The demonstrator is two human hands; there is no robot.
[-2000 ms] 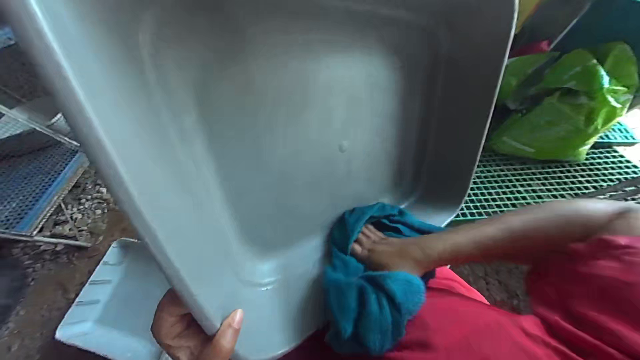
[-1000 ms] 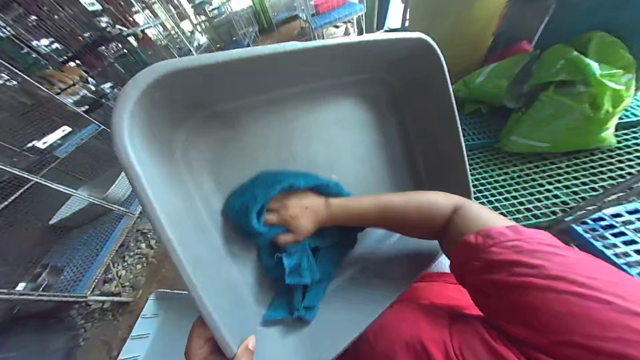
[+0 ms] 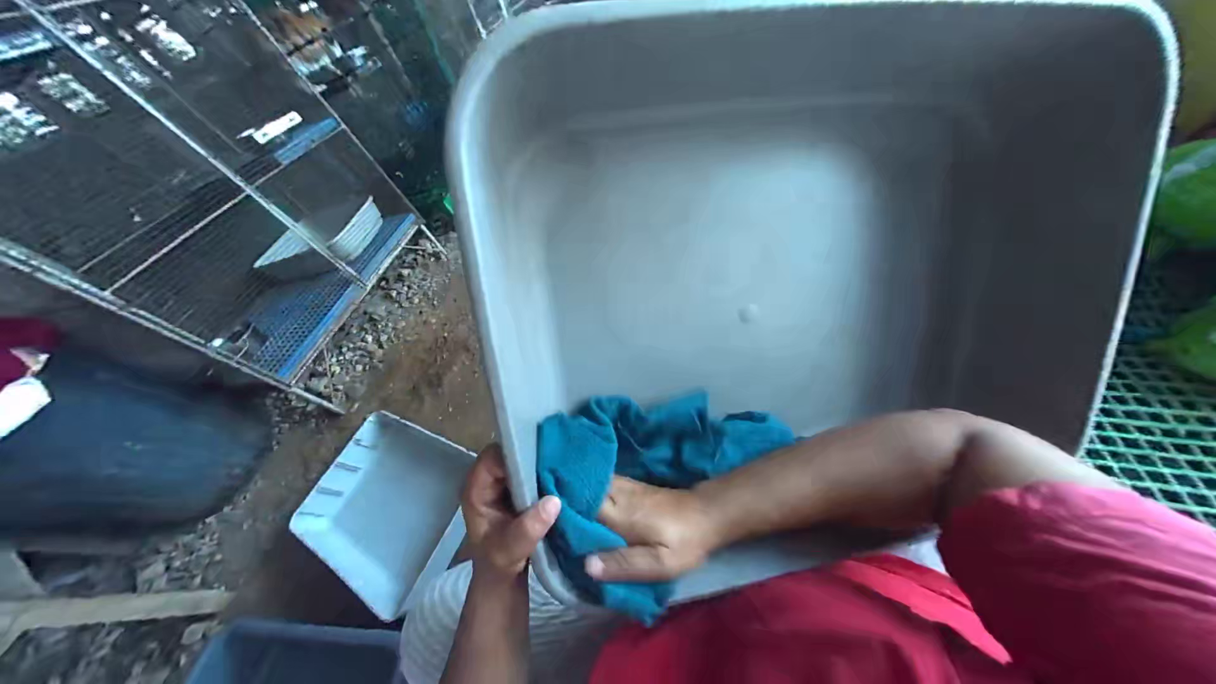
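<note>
A large grey plastic tub [image 3: 722, 266] is tilted up in front of me, its inside facing me and its lower edge by my lap. My left hand [image 3: 503, 518] grips the tub's left rim near the lower left corner, thumb on the inner side. In my right hand [image 3: 655, 532] is a teal cloth [image 3: 665, 442], pressed against the tub's lower left inner corner. The cloth is bunched, and part of it hangs over the rim near my left thumb. Some of my right fingers are hidden in its folds.
A light grey tray [image 3: 389, 503] lies on the dirt ground at left, above a dark blue-grey bin [image 3: 299, 655]. Wire cages [image 3: 199, 218] stand at upper left. A dark barrel-like container [image 3: 123, 446] is at far left. Green plastic mesh [image 3: 1149, 427] and a green bag [image 3: 1187, 195] are at right.
My right hand has moved with the cloth from the middle of the tub's inside to its lower left corner. My left hand still holds the rim. The view has shifted left.
</note>
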